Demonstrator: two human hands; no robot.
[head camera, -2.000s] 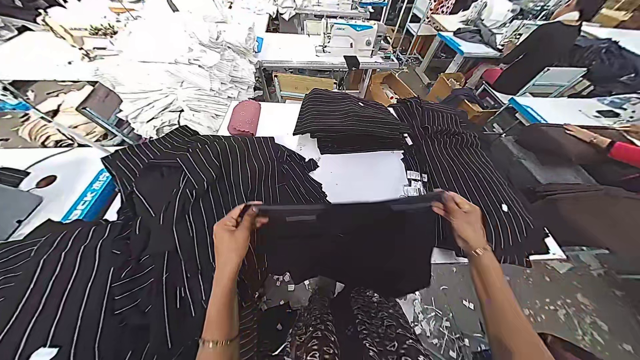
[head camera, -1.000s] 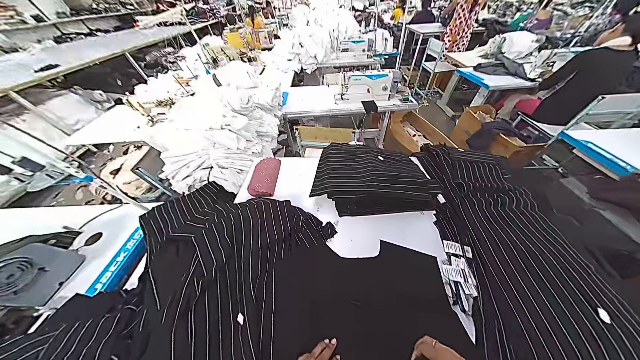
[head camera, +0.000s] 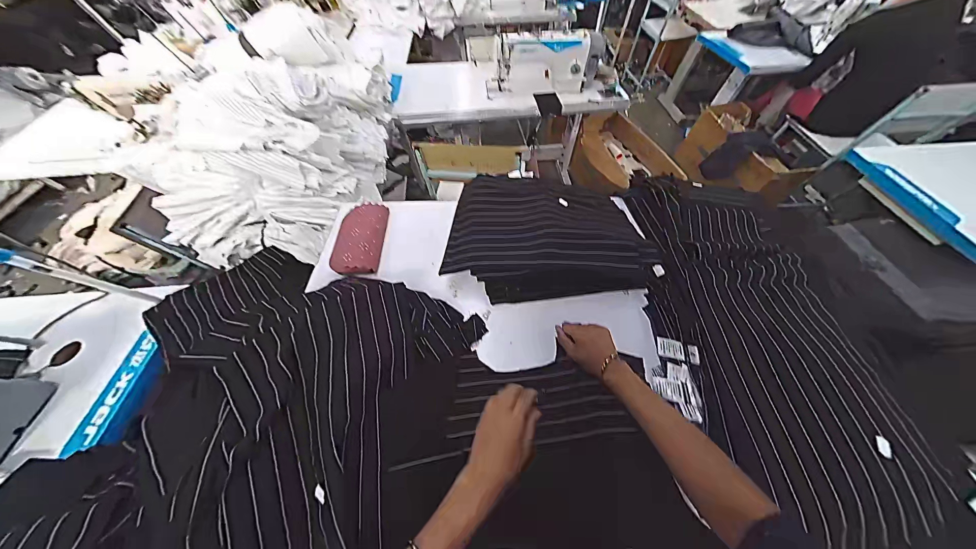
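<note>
Black fabric with pale stripes (head camera: 564, 400) lies on the white table (head camera: 515, 335) in front of me. My right hand (head camera: 589, 347), with a bracelet at the wrist, touches its far edge with curled fingers; whether it pinches the cloth is unclear. My left hand (head camera: 507, 431) is over the same fabric, fingers bent, and its grip cannot be made out. A folded stack of striped dark cloth (head camera: 549, 236) rests just beyond. Striped garment pieces (head camera: 335, 358) spread on the left, and more striped pieces (head camera: 762, 335) on the right. White paper labels (head camera: 677, 389) lie beside my right forearm.
A rolled pink cloth (head camera: 360, 239) sits at the table's far left. Beyond are a heap of white garments (head camera: 282, 145), a sewing machine (head camera: 545, 61) on its table and cardboard boxes (head camera: 621, 152). A blue-edged machine table (head camera: 114, 404) stands at left. A person in black (head camera: 884, 69) sits at upper right.
Two seconds ago both hands held up a black piece by its edge; a second ago it lay flat on the table. Now both hands are farther forward and stripes show on the fabric.
</note>
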